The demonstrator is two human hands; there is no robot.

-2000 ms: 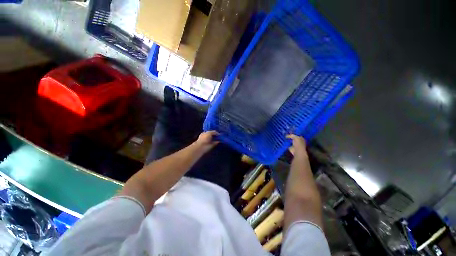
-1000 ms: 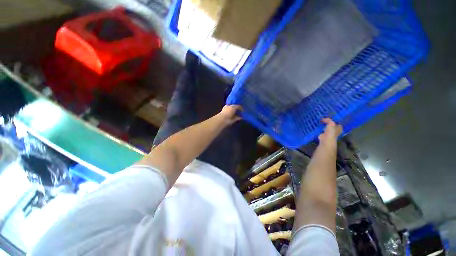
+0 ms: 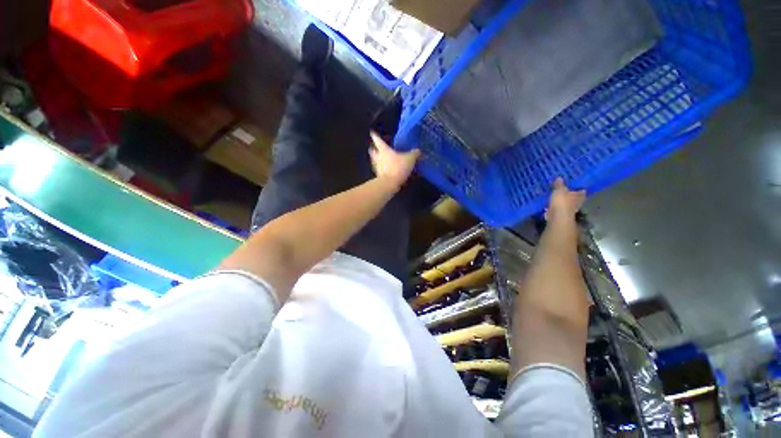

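Observation:
A blue plastic crate (image 3: 479,184) with mesh sides lies tilted at the upper right, its open top facing me. A flat grey sheet (image 3: 557,73) lies on its bottom. Part of another blue crate (image 3: 676,141) shows beneath it. My right hand (image 3: 565,202) grips the near rim. My left hand (image 3: 395,161) touches the near left corner with a finger or thumb extended away from it; whether it still grips the rim cannot be told. The far end of the crate is partly cut off by the top edge.
A blue crate with newspaper (image 3: 385,30) and a brown carton (image 3: 438,10) lie beyond. A red plastic stool (image 3: 141,43) is at the upper left, beside the green bench (image 3: 111,210). A film-wrapped rack (image 3: 467,299) with shelves stands close by my body.
The crates shift slightly up in the picture from one second ago. My left hand's finger or thumb now sticks out from the corner. A dark shoe shows near the newspaper crate.

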